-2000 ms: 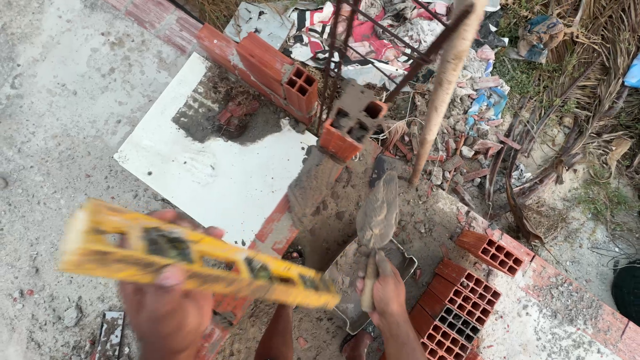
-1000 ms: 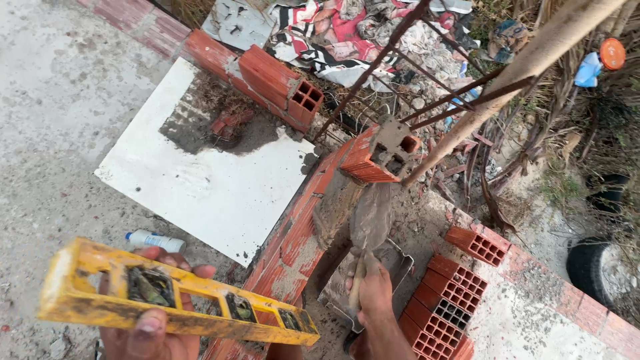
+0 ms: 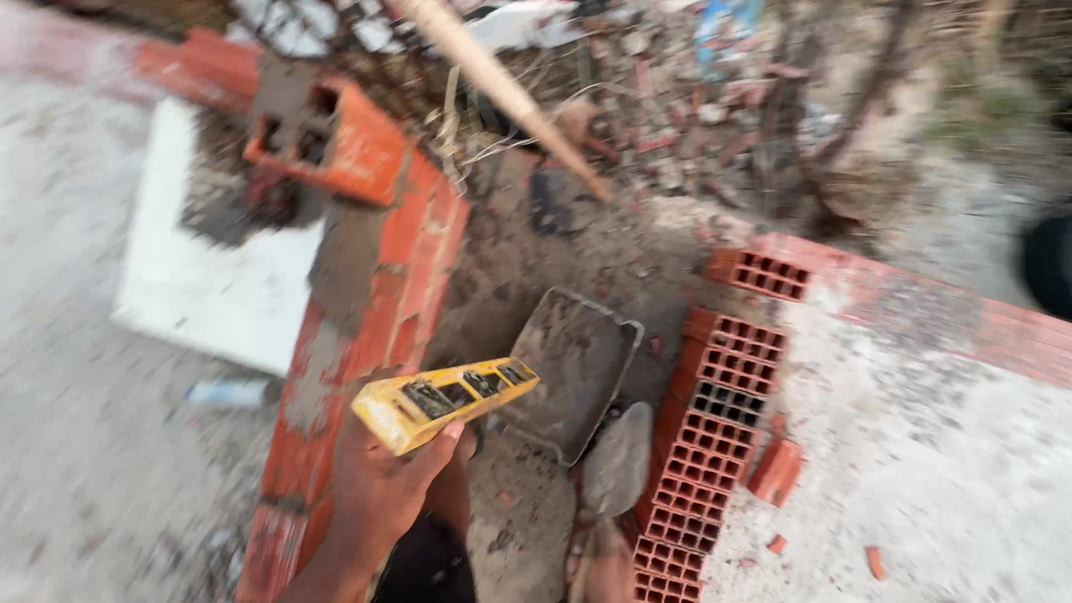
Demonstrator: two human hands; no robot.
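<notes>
My left hand point(image 3: 389, 486) grips the lower end of a yellow spirit level point(image 3: 448, 398), held tilted above the edge of a hollow-brick wall point(image 3: 419, 251). At the bottom, my right hand point(image 3: 605, 561) is blurred around the handle of a mason's trowel point(image 3: 618, 461); its mortar-coated blade points up, beside a shallow mortar tub point(image 3: 578, 377). A hollow clay brick point(image 3: 360, 146) stands on the wall, its holed end facing up and partly coated with mortar. Grey mortar point(image 3: 343, 268) lies on the wall top just below that brick.
A white board point(image 3: 226, 293) with mortar on it lies left of the wall, near a plastic bottle point(image 3: 230, 394). Stacked hollow bricks point(image 3: 712, 435) line the right side. A wooden pole point(image 3: 511, 96) slants across the top, before rubble point(image 3: 670, 109). A dark round container point(image 3: 1051, 260) is at far right.
The trowel has moved from near the upright brick down beside the stacked bricks. The level has swung to slope up to the right, its far end over the tub. The view has shifted strongly.
</notes>
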